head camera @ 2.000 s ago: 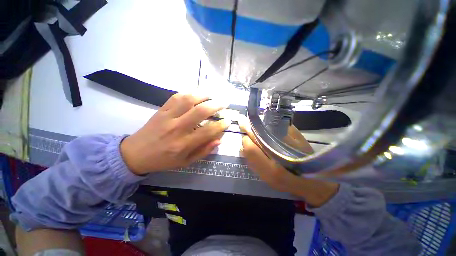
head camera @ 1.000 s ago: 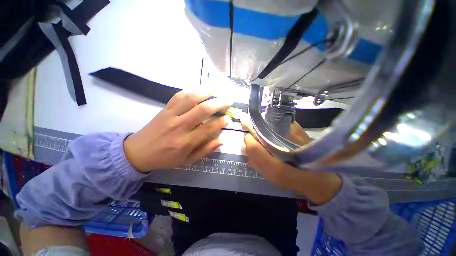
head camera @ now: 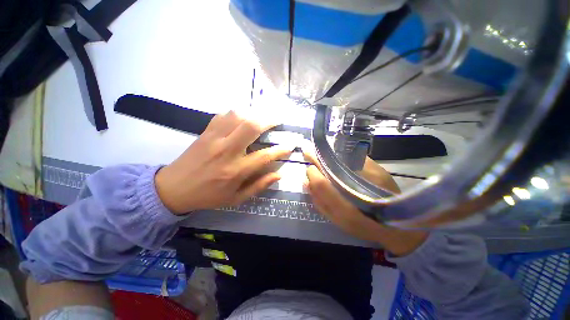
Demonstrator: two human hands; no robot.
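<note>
A curved black band [head camera: 165, 115] lies flat on the white table and runs under the sewing machine's presser foot area [head camera: 354, 128]; its right end shows beyond it. My left hand [head camera: 215, 164] lies over the band left of the needle, its fingertips on the band in the bright light. My right hand [head camera: 350, 209] is right of the needle with fingertips close to my left ones; the chrome ring [head camera: 369, 199] hides part of it. Glare hides the needle, and no label shows clearly at the fingertips.
The white machine head [head camera: 337, 59] with a blue stripe fills the upper right. Loose black and grey strips [head camera: 87, 75] lie at upper left. A printed ruler [head camera: 275, 209] runs along the front edge. Black pieces with yellow-green tabs [head camera: 219, 254] lie on my lap. Blue baskets [head camera: 147, 272] are below.
The band's left end has turned and shifted slightly down. My left fingers have spread a little along the band. The yellow-green bit seen at the fingertips one second ago no longer shows.
</note>
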